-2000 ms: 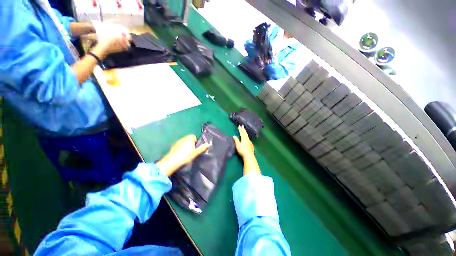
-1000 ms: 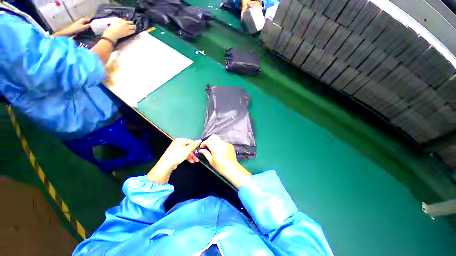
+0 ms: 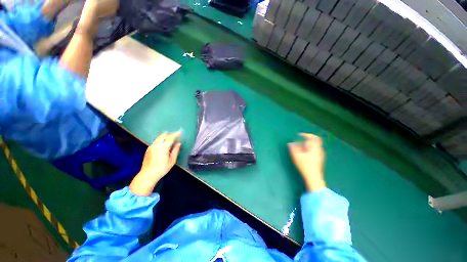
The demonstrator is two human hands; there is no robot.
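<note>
A dark glossy poly mailer (image 3: pixel 223 125) lies flat on the green bench in front of me, with a darker band across its near end by the bench edge. My left hand (image 3: pixel 161 156) is just left of the mailer, apart from it, fingers slightly bent. My right hand (image 3: pixel 307 153) is over the bench to the right of the mailer, slightly blurred, and I see nothing held in it. A small shiny pale strip (image 3: pixel 289 222) shows at the bench edge, below and left of my right hand.
A packed dark parcel (image 3: pixel 224 56) lies beyond the mailer. Grey boxes (image 3: pixel 353 56) are stacked behind the line. A person in a blue smock (image 3: pixel 41 97) works at the left beside a pale board (image 3: pixel 128 71) and dark bags (image 3: pixel 153 15). A blue stool (image 3: pixel 105 161) is below.
My hands have come off the mailer's near end and moved apart, the right one well to the right. The mailer's near end now lies flat. The pale strip shows at the bench edge.
</note>
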